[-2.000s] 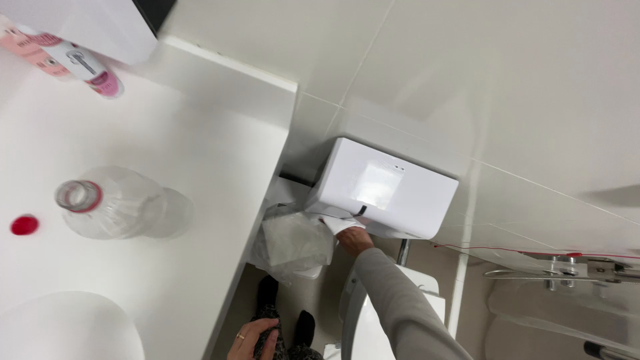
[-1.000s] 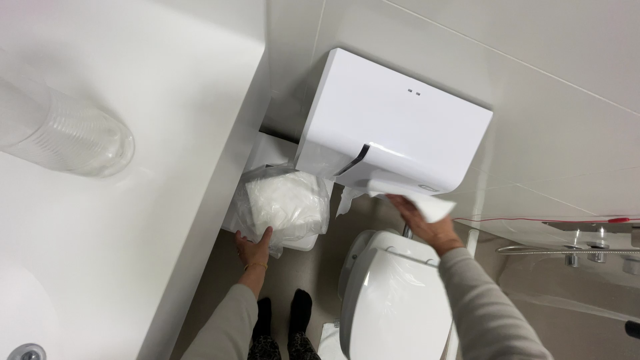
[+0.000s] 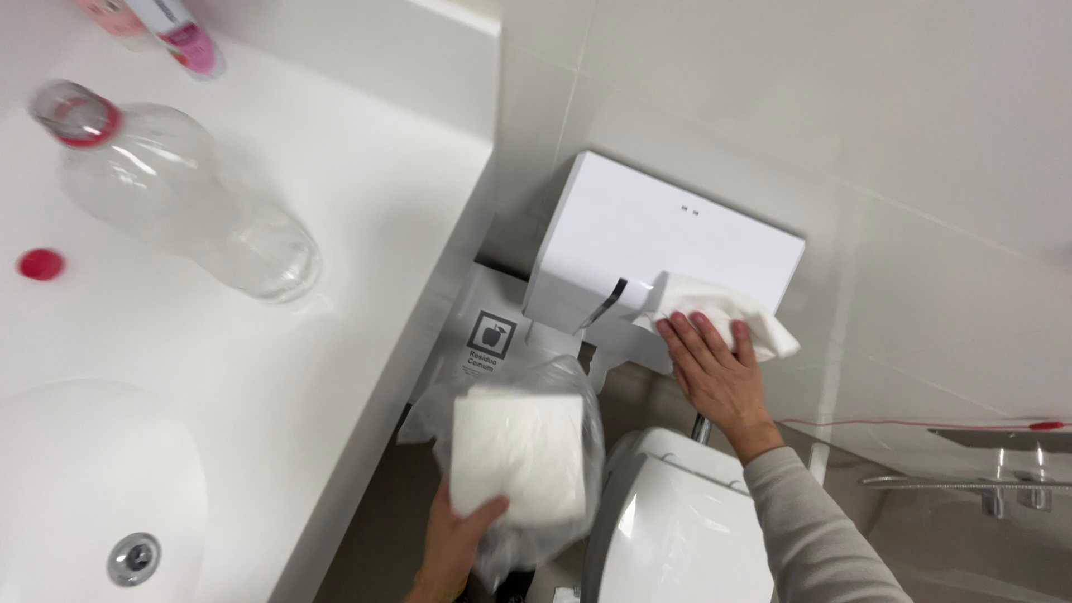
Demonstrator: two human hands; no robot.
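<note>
My right hand presses a crumpled white paper towel against the front of the white wall-mounted towel dispenser. Lower and to the left, my left hand holds a stack of folded white paper towels in a clear plastic bag, thumb on top of the stack. A dark slot-like mark shows low on the dispenser's front, and a piece of white paper hangs under it.
A white counter with a sink drain lies at left. On it are a clear plastic bottle, a red cap and a pink-and-white tube. Below the dispenser stand a white bin and a closed toilet.
My right hand has moved from beneath the dispenser onto its front with the towel. My left hand, near the floor and away from the bag two seconds ago, now holds the bagged stack.
</note>
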